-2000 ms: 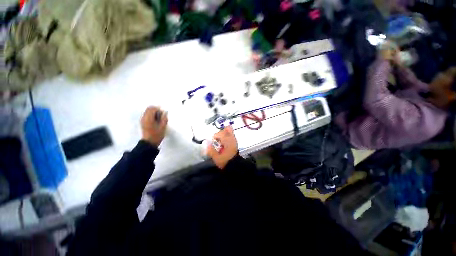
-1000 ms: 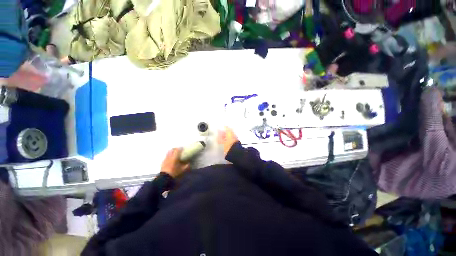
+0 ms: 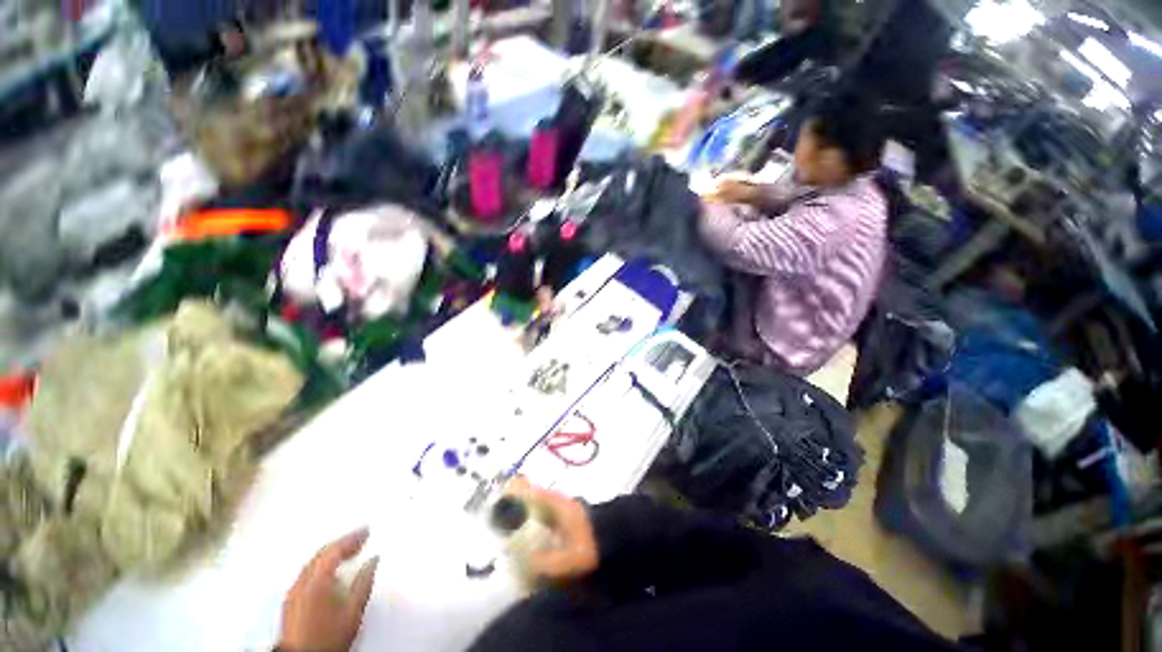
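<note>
My right hand [image 3: 558, 538] is closed around a pale thread cone whose dark round end [image 3: 510, 513] points up, beside the near-left end of the white sewing machine [image 3: 580, 372]. My left hand [image 3: 329, 592] is near the bottom edge, partly cut off, with thumb and fingers apart and nothing visible in it. Between the hands, a small dark curved shape [image 3: 480, 569] shows over the white table; blur hides whether it belongs to another cone. Red-handled snips [image 3: 572, 441] lie along the machine.
Khaki fabric bundles [image 3: 191, 433] lie at the table's left back. Dark-green garments and a bagged pinkish-white bundle [image 3: 357, 259] are heaped behind. A person in a striped pink top [image 3: 816, 261] sits beyond the machine. Black fabric [image 3: 765, 439] hangs at the machine's right.
The view has swung up and right. My left hand held a cream cone and is now empty; my right hand, empty before, now holds a cone. The phone has left view.
</note>
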